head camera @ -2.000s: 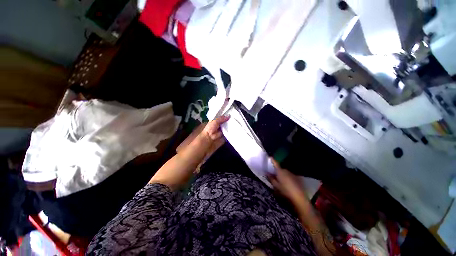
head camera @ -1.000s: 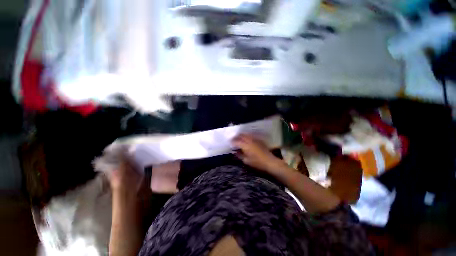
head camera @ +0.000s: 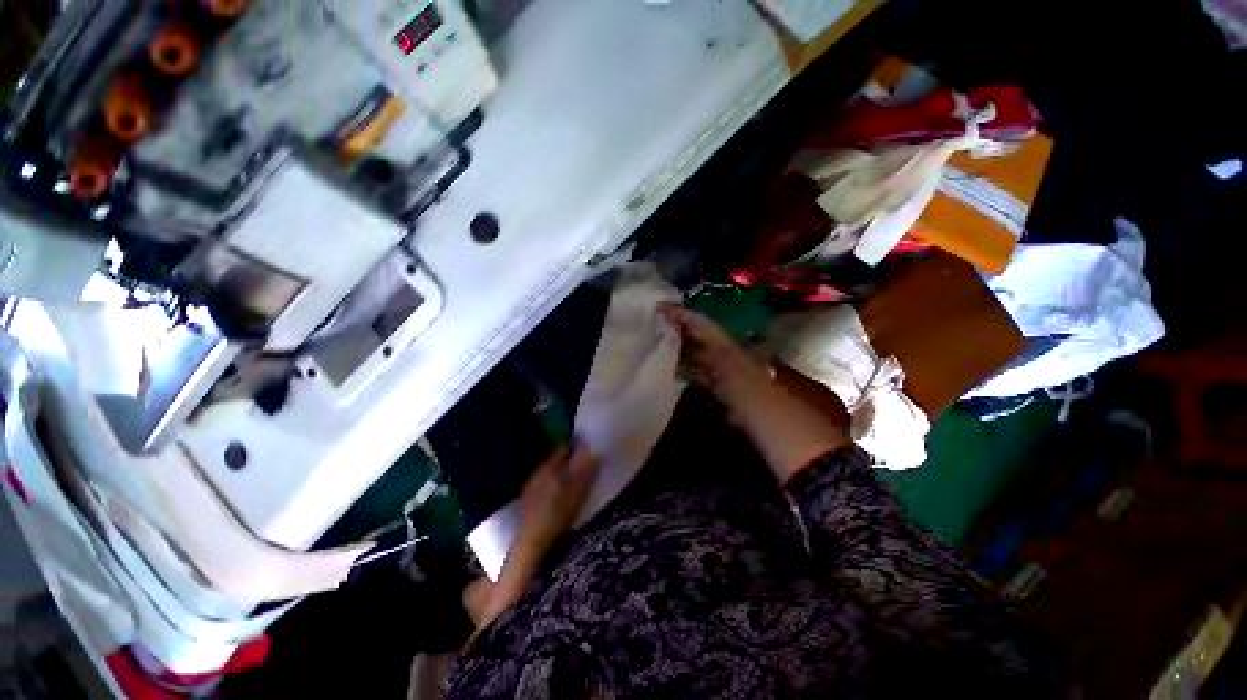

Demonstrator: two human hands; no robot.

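Observation:
A long white fabric piece [head camera: 618,397] stretches between my two hands, above my lap and just off the front edge of the machine table. My left hand [head camera: 550,499] holds its lower part, near the end by my lap. My right hand [head camera: 711,358] grips its upper end close to the table edge. The fingers of both hands are partly hidden and somewhat blurred. The cloth does not touch the needle area of the overlock machine [head camera: 294,233].
Layered white strips [head camera: 103,533] hang over the table's left end, with red fabric [head camera: 178,677] under them. Four orange knobs [head camera: 127,107] are at the upper left. Orange, red and cream scraps [head camera: 957,205], a brown piece [head camera: 944,328] and a white bundle [head camera: 1080,315] lie below the table at right.
The view has swung right, so the machine and strips now appear at the left and the scraps are fuller in view. The white piece, still in both hands, now runs steeply upward instead of nearly level.

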